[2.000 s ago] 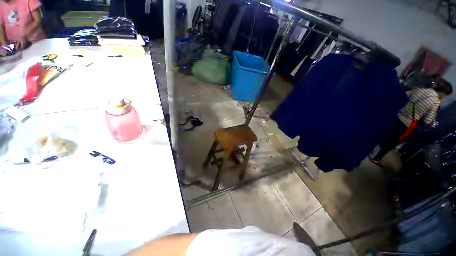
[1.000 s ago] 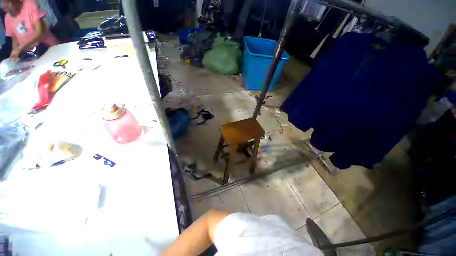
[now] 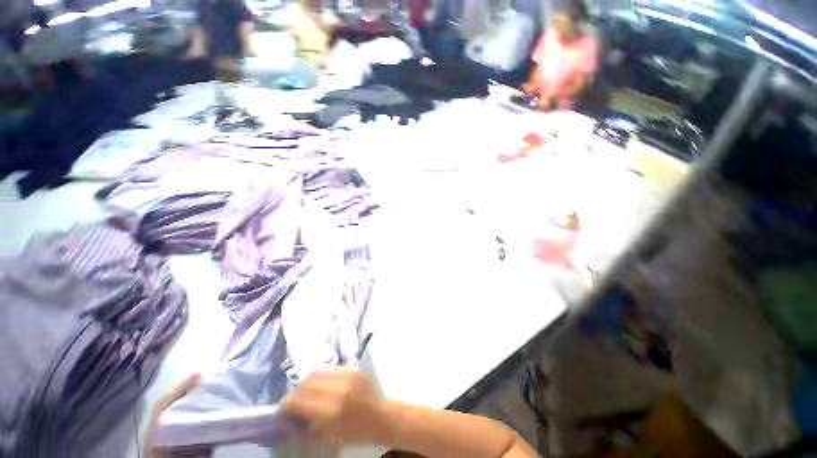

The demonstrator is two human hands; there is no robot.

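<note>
A pale mauve striped shirt lies lengthwise on the white table, its near end raised and folded into a stiff whitish band. My right hand is closed on the right end of this band. My left hand is at the band's left end, gripping it; it is blurred and partly hidden by the cloth. Other striped shirts lie bunched beyond.
A tall heap of striped shirts stands at the left. A pink bottle and a red item are on the table at right. A grey metal pole rises beside its edge. A person in pink is across the table.
The view has swung left from the floor and garment rail to the shirts. Both hands are now in view on a shirt; before, only my right arm showed at the bottom.
</note>
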